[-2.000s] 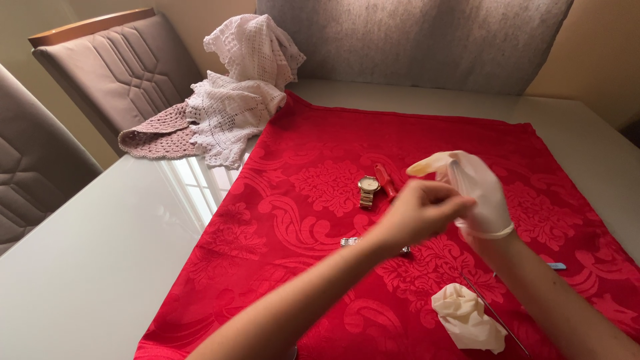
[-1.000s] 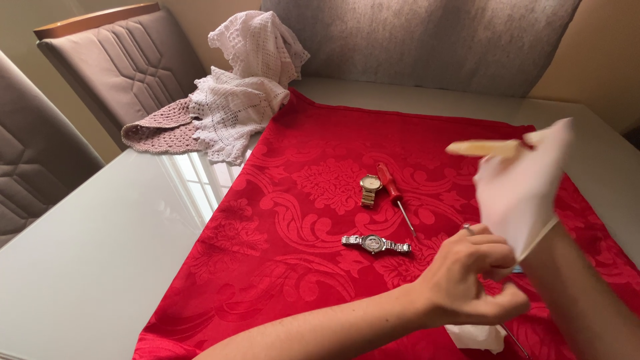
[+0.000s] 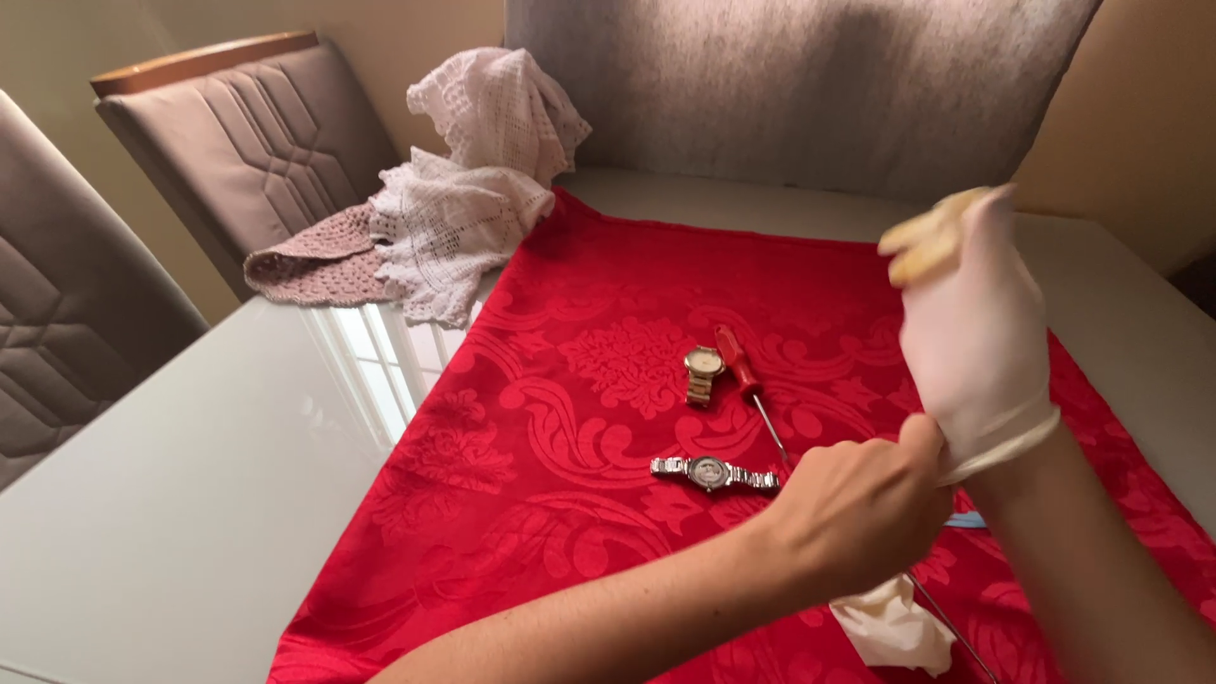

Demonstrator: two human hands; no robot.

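Note:
A whitish disposable glove (image 3: 978,361) covers my right hand (image 3: 969,313), raised at the right with its fingers bent and blurred. My bare left hand (image 3: 864,513) pinches the glove's cuff at the wrist. On the red patterned cloth (image 3: 589,446) lie a gold-coloured wristwatch (image 3: 703,366) and, beside it, a screwdriver with a red handle (image 3: 739,366). Nearer lies a silver-coloured wristwatch (image 3: 711,472), its right end close to my left hand. A second, crumpled glove (image 3: 893,627) rests below my left hand, next to a thin metal rod (image 3: 955,632).
White crocheted cloth (image 3: 465,218) and a pink crocheted piece (image 3: 318,261) lie at the back left of the glossy table (image 3: 190,494). Padded chairs (image 3: 256,142) stand around it. A light-blue object (image 3: 967,520) is partly hidden behind my right wrist.
My left hand has moved from the gloved fingers to the cuff. My gloved right hand has moved right and up. The silver-coloured watch, largely covered two seconds ago, shows now.

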